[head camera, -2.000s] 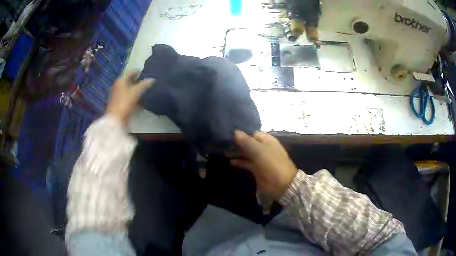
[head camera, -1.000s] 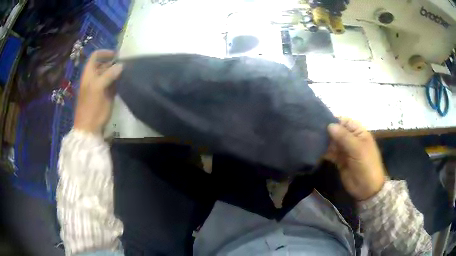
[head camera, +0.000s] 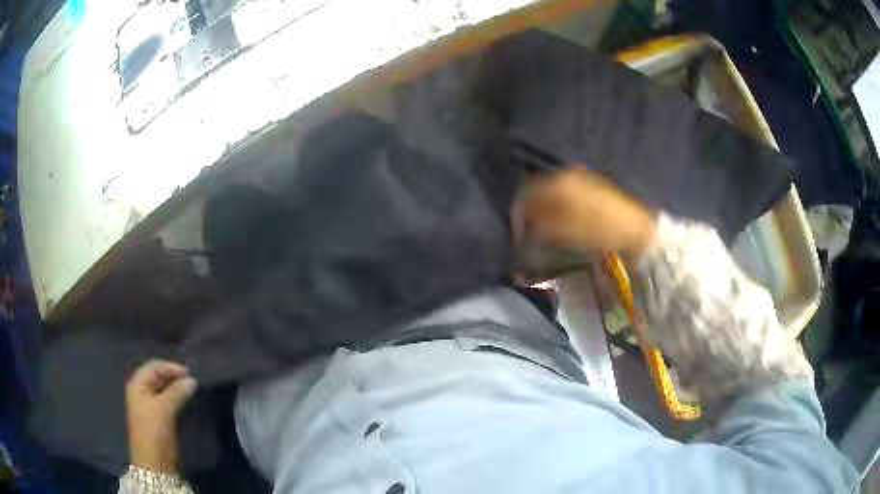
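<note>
Dark grey cloth (head camera: 386, 212) lies bunched and spread across the wearer's lap, below the table's front edge. A layered stack of dark cut pieces (head camera: 637, 135) lies over the pale bin at the right. My right hand (head camera: 579, 212) is blurred at the right end of the lap cloth, beside the stack; its fingertips are at the cloth, and its grip is unclear. My left hand (head camera: 159, 396) is at the lower left, fingers curled at the edge of the dark cloth; whether it grips the cloth is unclear.
The white machine table (head camera: 96, 183) fills the upper left, with metal plates on it. The pale bin (head camera: 806, 275) with a yellow-orange rim stands at the right. The sewing machine head is out of view.
The view has turned toward the right-hand bin. The cloth once stretched between both hands above the table now lies on the lap. My right hand has moved to the stack; my left is lower.
</note>
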